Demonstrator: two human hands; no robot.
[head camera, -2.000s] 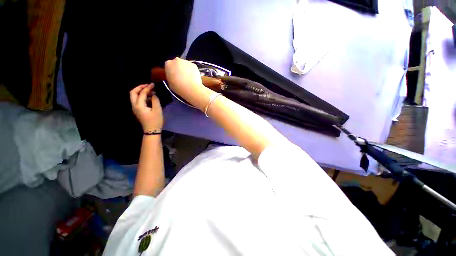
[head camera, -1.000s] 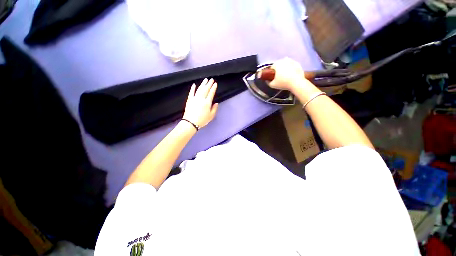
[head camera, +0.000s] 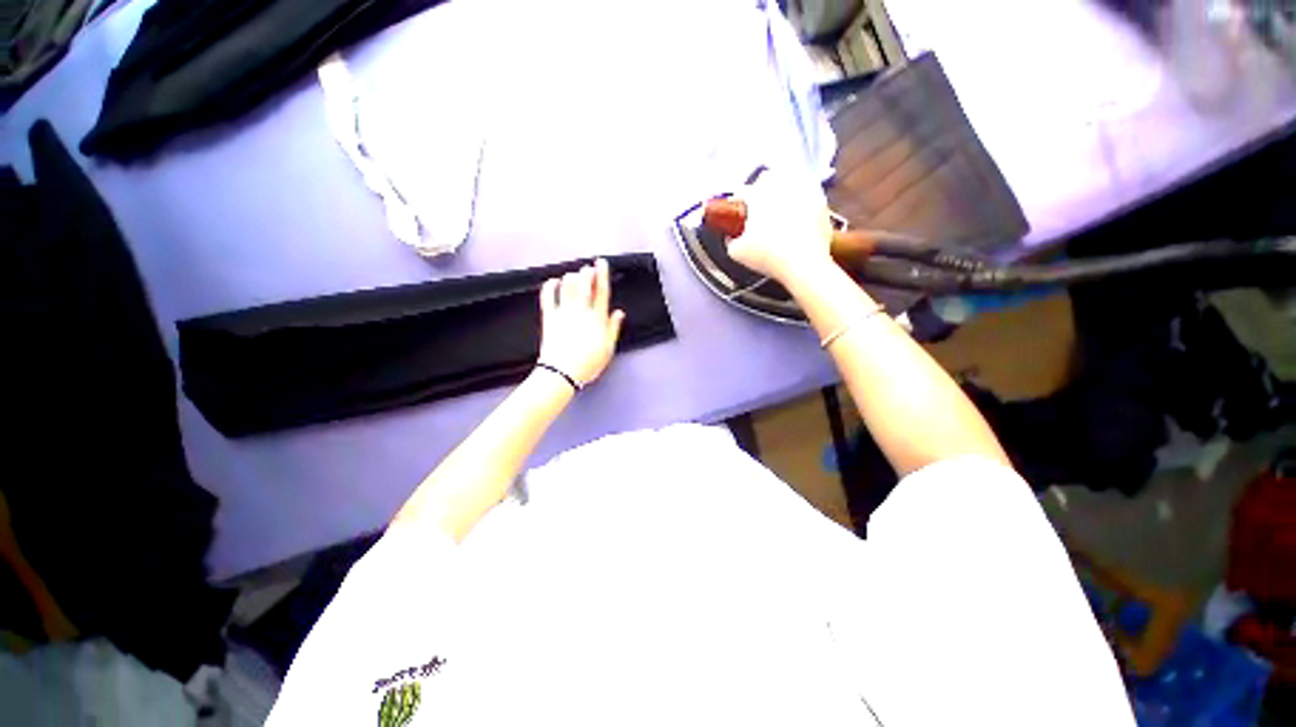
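Note:
A long black sleeve piece (head camera: 384, 348) lies flat on the lilac table cover (head camera: 270, 206), its narrow straight end to the right. My left hand (head camera: 579, 324) rests on it near that end, fingers spread, fingertips close to its far edge. My right hand (head camera: 785, 227) is closed on the handle of the steam iron (head camera: 751, 291), whose pointed soleplate faces left, a short way right of the sleeve piece and not touching it. Glare washes out part of my right hand.
A ridged grey-brown rest pad (head camera: 924, 156) lies right of the iron. The dark hose (head camera: 1052, 270) runs right. A white scrap (head camera: 427, 213) lies beyond the sleeve piece. Black heaps lie at left (head camera: 85, 398) and far left (head camera: 242, 64). Cardboard (head camera: 803, 447) stands below the table.
The iron was on the sleeve piece, then at its narrow end, and now sits apart from it. My left hand has come from the black heap onto the sleeve piece. The view has turned.

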